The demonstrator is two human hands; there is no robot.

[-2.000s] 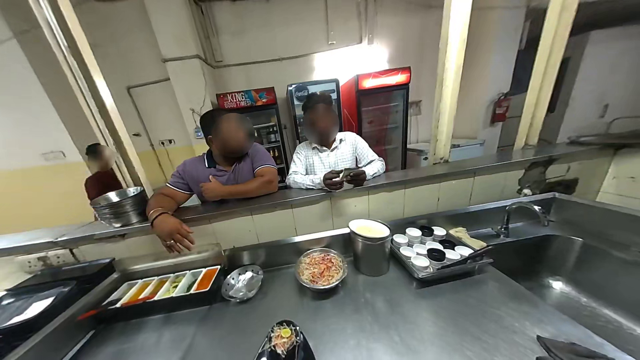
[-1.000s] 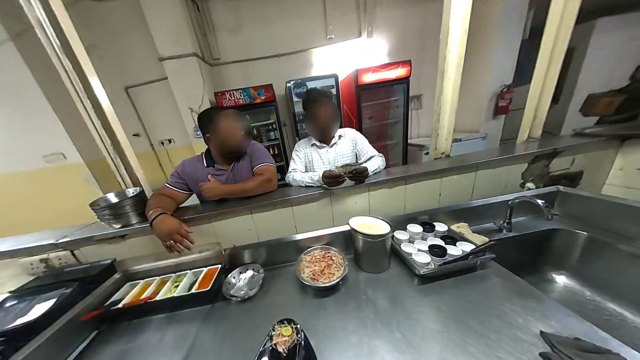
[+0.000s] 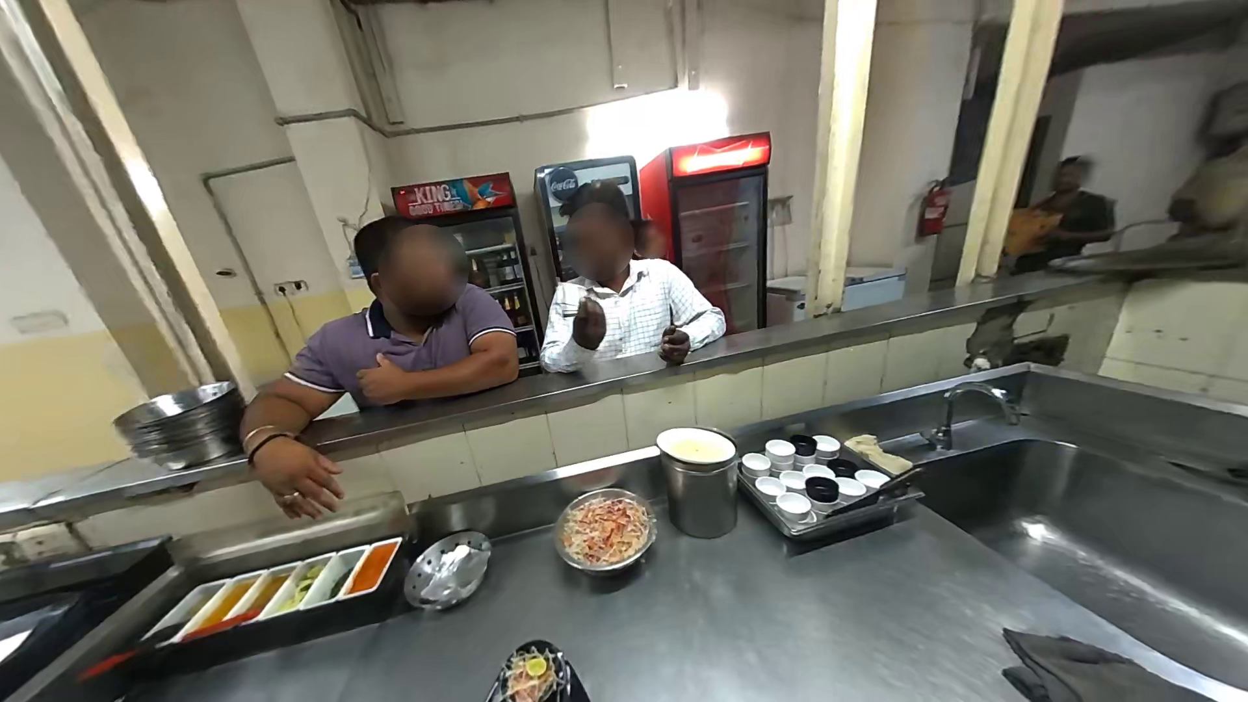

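Neither my left hand nor my right hand is in view. At the bottom edge a dark dish [image 3: 534, 675] holds shredded vegetables topped with a lemon slice; its lower part is cut off. A metal bowl of shredded vegetables [image 3: 604, 529] stands on the steel counter, and right of it is a steel container [image 3: 704, 492] with pale contents. A perforated metal bowl [image 3: 448, 570] with something shiny in it lies left of centre. Beside that, a black holder bears white trays [image 3: 278, 591] of sauces and cut green pieces.
A metal tray [image 3: 814, 531] holds small white and black cups. At right are a steel sink [image 3: 1102, 526], a faucet [image 3: 978, 390] and a dark cloth [image 3: 1082, 663]. Two people lean on the ledge [image 3: 546, 395] opposite; one person's hand [image 3: 297, 478] hangs over it. Stacked metal bowls [image 3: 185, 424] stand at left.
The person in the checked shirt has moved both hands apart and raised one towards the chest. Another person holding a brown object now shows at the far right.
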